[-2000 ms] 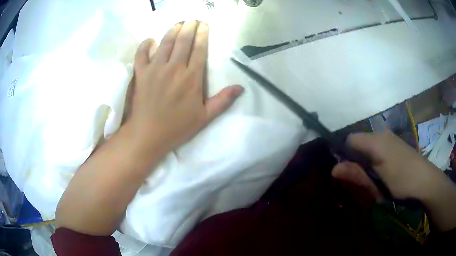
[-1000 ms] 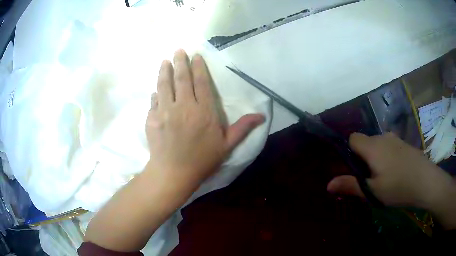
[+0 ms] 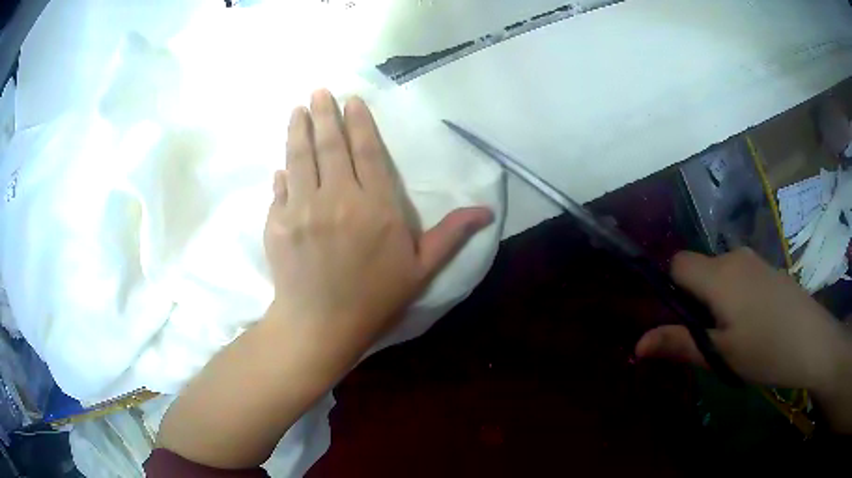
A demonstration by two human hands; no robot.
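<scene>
A white fabric piece [image 3: 112, 233], overexposed and creased, covers the left and middle of the table, and its rounded edge reaches just right of my left thumb. My left hand [image 3: 346, 215] lies flat on it, palm down, three fingers together and thumb spread, gripping nothing. My right hand [image 3: 747, 317] holds tailor's shears [image 3: 560, 198] by the dark handles at the right. The long blades look closed and point up and left, with the tip near the fabric's right side. Whether the tip touches anything cannot be told.
The white table [image 3: 673, 103] has a worn dark seam line [image 3: 486, 42] at the top. Dark red clothing [image 3: 448, 401] fills the lower middle. White scraps [image 3: 827, 243] and a yellow-edged holder [image 3: 768, 201] are at the right. More white cloth [image 3: 112, 443] hangs at the lower left.
Since two seconds ago my left hand and the fabric's right edge have shifted down the table, and the fabric has drawn in to the left. In the last second the shears have moved slightly right.
</scene>
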